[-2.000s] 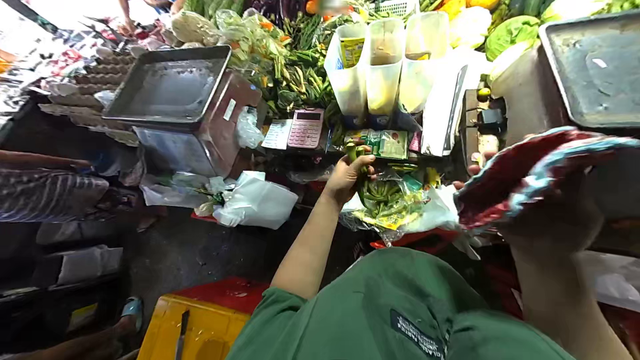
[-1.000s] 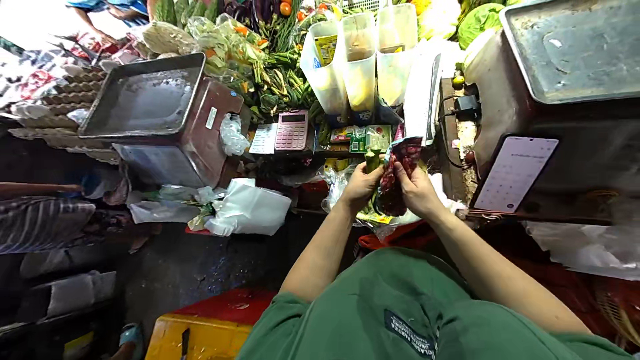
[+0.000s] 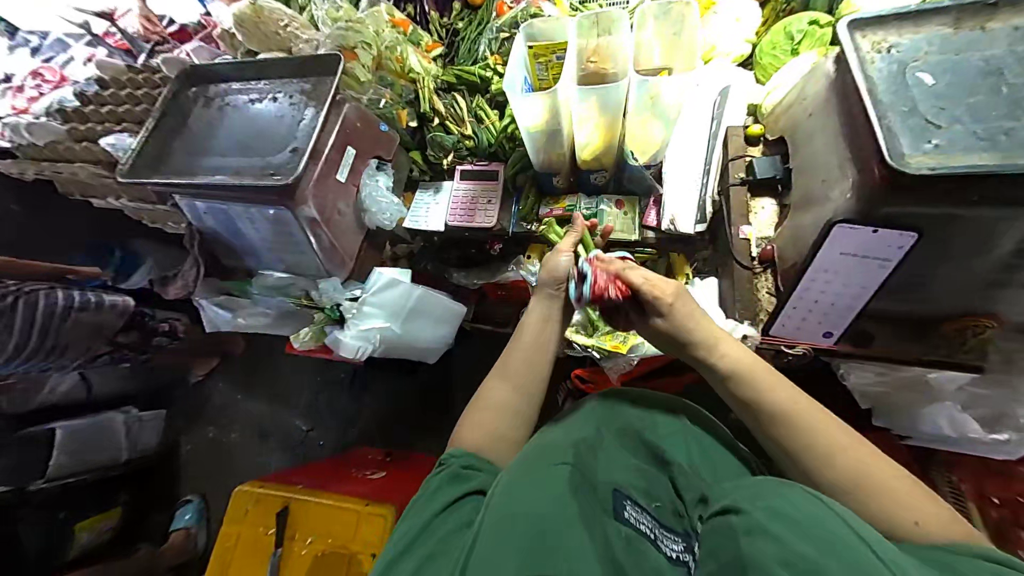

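My left hand (image 3: 560,268) is closed around green vegetable stalks (image 3: 588,240), whose ends poke up past the thumb. Against them my right hand (image 3: 652,300) grips a bunched red cloth (image 3: 606,286) with a pale blue edge. Below both hands lies a clear plastic bag with yellow print (image 3: 614,342), partly covered by the hands. Just beyond the fingers are green and red packets (image 3: 618,214). A pink calculator (image 3: 475,196) lies to the left beside a sheet of paper (image 3: 430,206).
Scales with metal trays (image 3: 232,120) (image 3: 944,88) stand at both sides. A phone (image 3: 844,284) leans on the right one. Tall plastic containers (image 3: 600,96) stand ahead, near heaped vegetables. White plastic bags (image 3: 408,316) lie left. A knife (image 3: 278,540) rests on a yellow crate (image 3: 320,528). Another person's arm (image 3: 48,270) shows far left.
Two seconds ago my right hand held the red cloth spread wide at the right. Now the cloth is bunched against the stalks in my left hand.
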